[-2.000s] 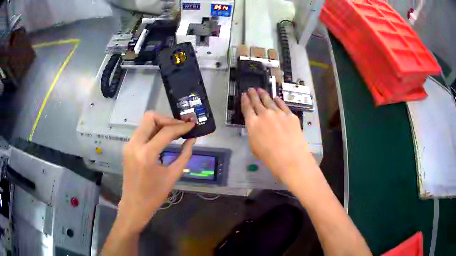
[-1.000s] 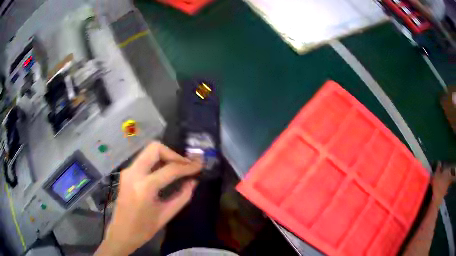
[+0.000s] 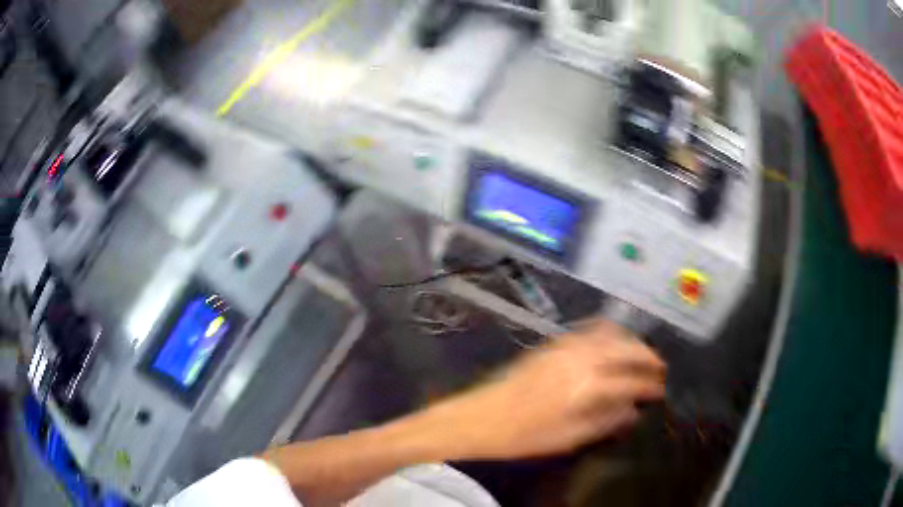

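My left hand [image 3: 584, 388] reaches in from the lower left, blurred, in front of the right machine [image 3: 584, 104]. Its fingers are curled, and no phone shows in it; I cannot tell if it holds anything. My right hand is out of view. The right machine's fixture [image 3: 649, 114] is dark and blurred, and I cannot tell whether a phone lies in it. Its blue touchscreen [image 3: 523, 210] is lit.
Another grey-white machine [image 3: 149, 248] stands at left with a lit blue screen [image 3: 190, 339]. Stacked red trays [image 3: 856, 129] are at the right on the green bench [image 3: 822, 366]. A red and yellow emergency stop [image 3: 691, 286] is on the right machine's corner. Loose cables [image 3: 441, 309] lie below.
The view has swung left from the red tray to the two machines. The phone that was in my left hand no longer shows. My left arm now stretches across to the right, fingers curled.
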